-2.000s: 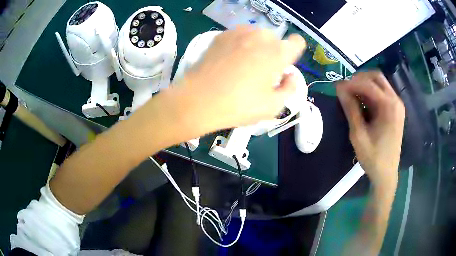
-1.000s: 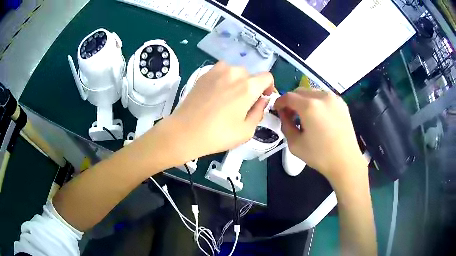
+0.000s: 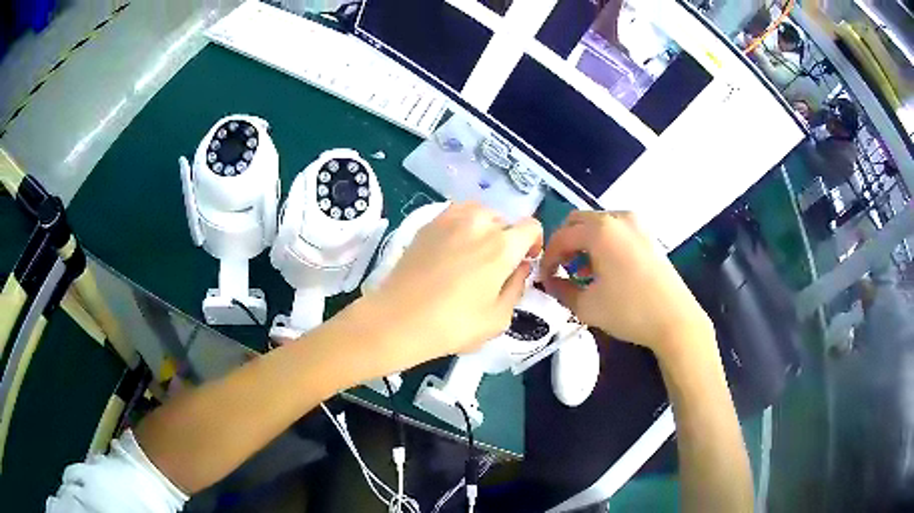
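Note:
Four white PTZ cameras stand in a row on the green bench. The far-left one (image 3: 238,215) and the second (image 3: 323,245) show black faces with LED rings. The third (image 3: 409,235) is largely behind my left hand (image 3: 431,291). The rightmost camera (image 3: 494,353) has its head turned down, partly covered. My left hand reaches across from the lower left, fingertips pinched above the rightmost camera's head. My right hand (image 3: 626,291) meets it there, thumb and fingers bent together. A small whitish bit shows between the fingertips, but I cannot tell what it is or which hand holds it.
A white mouse (image 3: 575,368) lies right of the rightmost camera on a black mat. Behind are a white keyboard (image 3: 331,68), a pale tray or bag (image 3: 471,165) with small bits, and a large monitor (image 3: 561,120). White cables (image 3: 366,466) hang at the front edge.
My right hand has come left from beyond the mouse to meet my left hand over the rightmost camera. The view has tilted up, showing more of the monitor and keyboard.

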